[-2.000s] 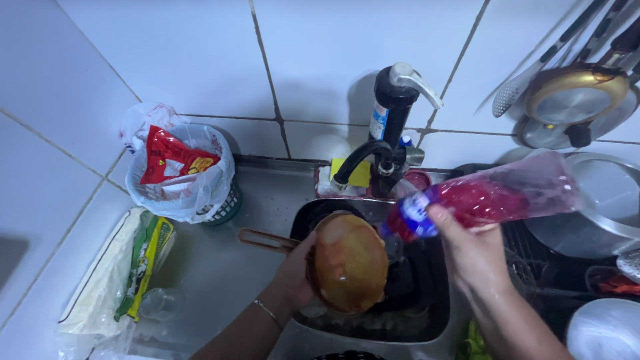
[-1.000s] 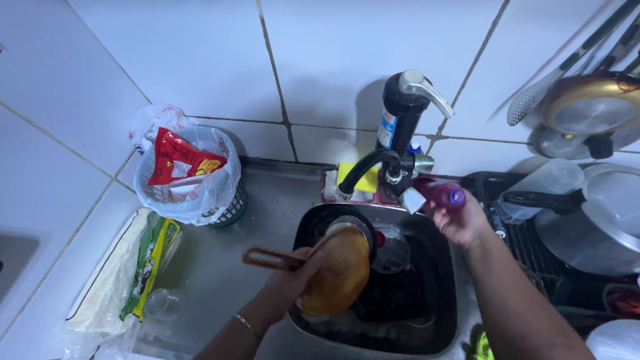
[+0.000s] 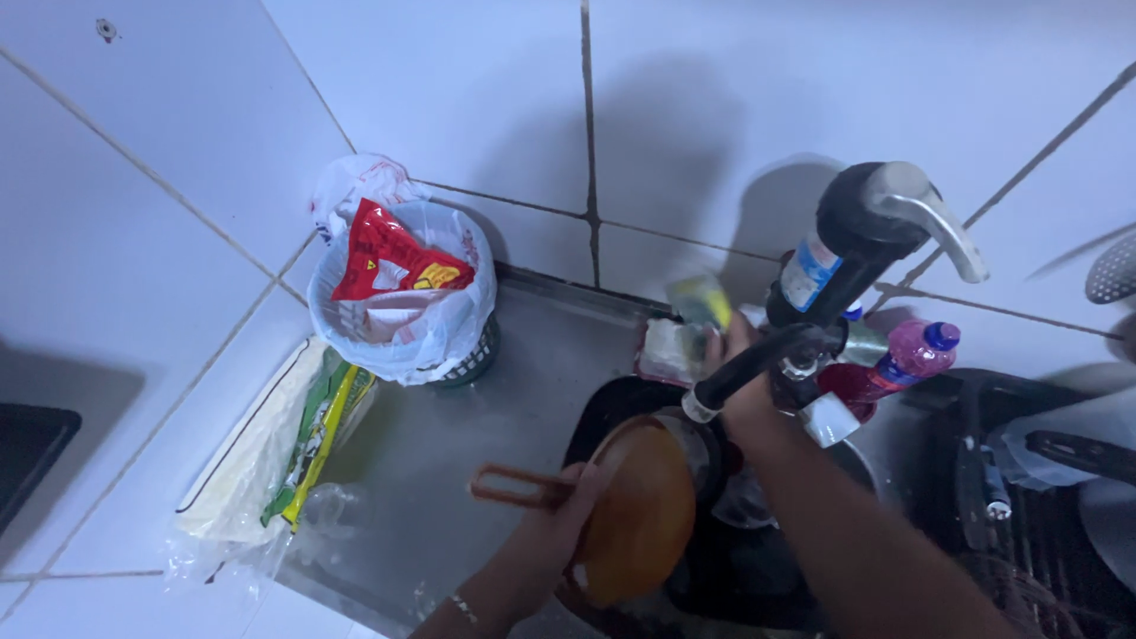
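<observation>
My left hand (image 3: 568,524) grips an orange-brown pan with a loop handle (image 3: 643,510), tilted over the dark sink basin (image 3: 612,395). Behind the black faucet spout (image 3: 754,368), my right hand (image 3: 732,346) holds a yellow-and-green sponge (image 3: 701,302), blurred and partly hidden by the spout. Just below the sponge sits a white block, perhaps soap, in a small tray (image 3: 667,349). A pink detergent bottle with a blue cap (image 3: 914,355) stands in a red holder (image 3: 852,386) right of the faucet. Dishes in the basin are partly covered by my right forearm.
A lined basket (image 3: 404,355) with a red wrapper stands on the steel counter's left. Plastic packages (image 3: 257,444) lie in front of it. The black water filter (image 3: 852,240) rises behind the sink. A black dish rack (image 3: 967,444) with a clear container is at right.
My right hand has left the detergent bottle, now standing beside the faucet, and moved left to hold the sponge that lay behind the sink. The pan stays in my left hand. The view has shifted.
</observation>
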